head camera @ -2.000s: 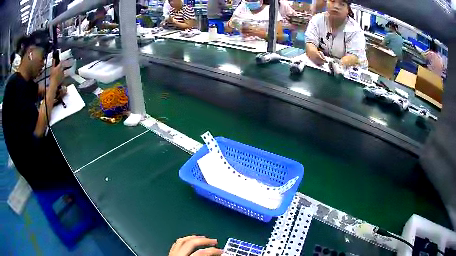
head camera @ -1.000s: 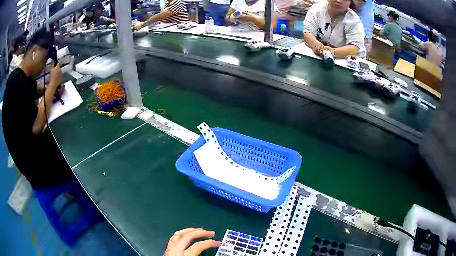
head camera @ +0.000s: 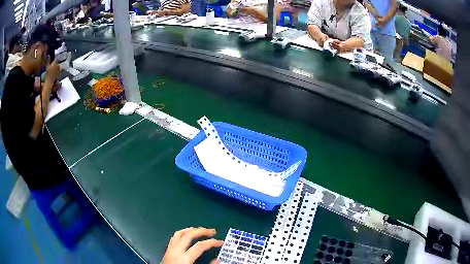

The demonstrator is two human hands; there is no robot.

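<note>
My left hand is at the bottom edge, partly cut off, fingers apart beside the left edge of the label sheet. Whether it touches the sheet or holds anything below the frame is unclear. The sheet carries a grid of small dark blue-black rectangles. Dotted strips lie right of it, partly under the blue basket's front corner. Round black pads on a clear backing sheet lie further right. My right hand is not in view.
The blue basket holds white liner scraps. A white foam tray with black devices and a cable is at right. A post and orange bands stand left. People sit across the line.
The view has shifted, so the bench items appear higher and more of the label sheet, black pads and foam tray shows. My left hand remains beside the label sheet.
</note>
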